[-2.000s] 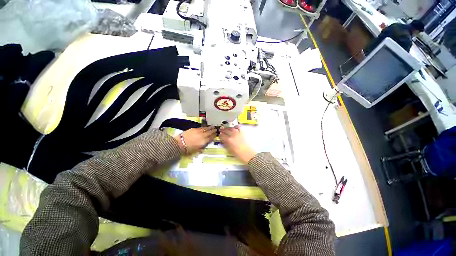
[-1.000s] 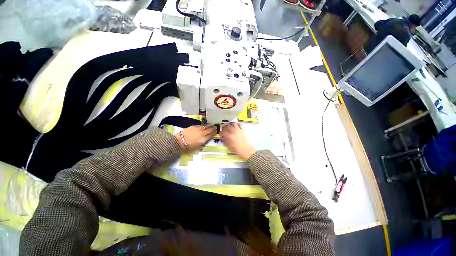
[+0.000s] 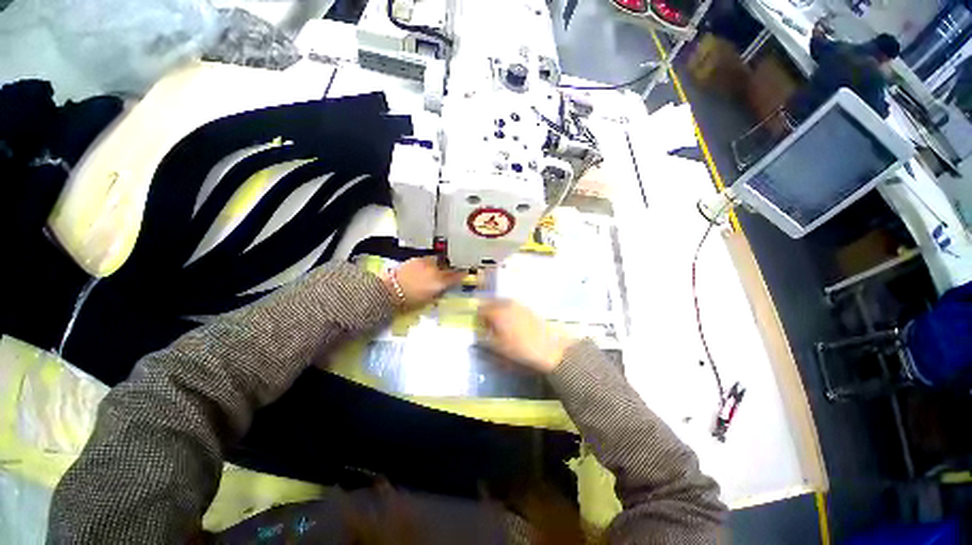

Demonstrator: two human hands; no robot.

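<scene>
The white sewing machine head (image 3: pixel 492 181) stands in front of me with a round red-and-white emblem. My left hand (image 3: pixel 424 281) is at the needle area below the head, on the end of a black strip (image 3: pixel 375 249); its fingertips are partly hidden under the head. My right hand (image 3: pixel 517 328) is a little nearer to me, over the shiny bed plate (image 3: pixel 426 367). It is blurred, and I cannot tell if it holds anything. The strip bundle (image 3: pixel 256 213) fans out left of the machine. The needle is hidden.
A wide black fabric pile (image 3: pixel 416 442) lies across the near table edge. Red-handled snips (image 3: pixel 728 411) lie at right. Clear plastic bags (image 3: pixel 117 48) are at upper left. A monitor (image 3: pixel 826 162) stands at right, with a person (image 3: pixel 853 66) behind it.
My right hand has drawn back from the needle area toward me and is blurred. My left hand stays beside the needle, its fingers slightly further under the head. The view has shifted slightly.
</scene>
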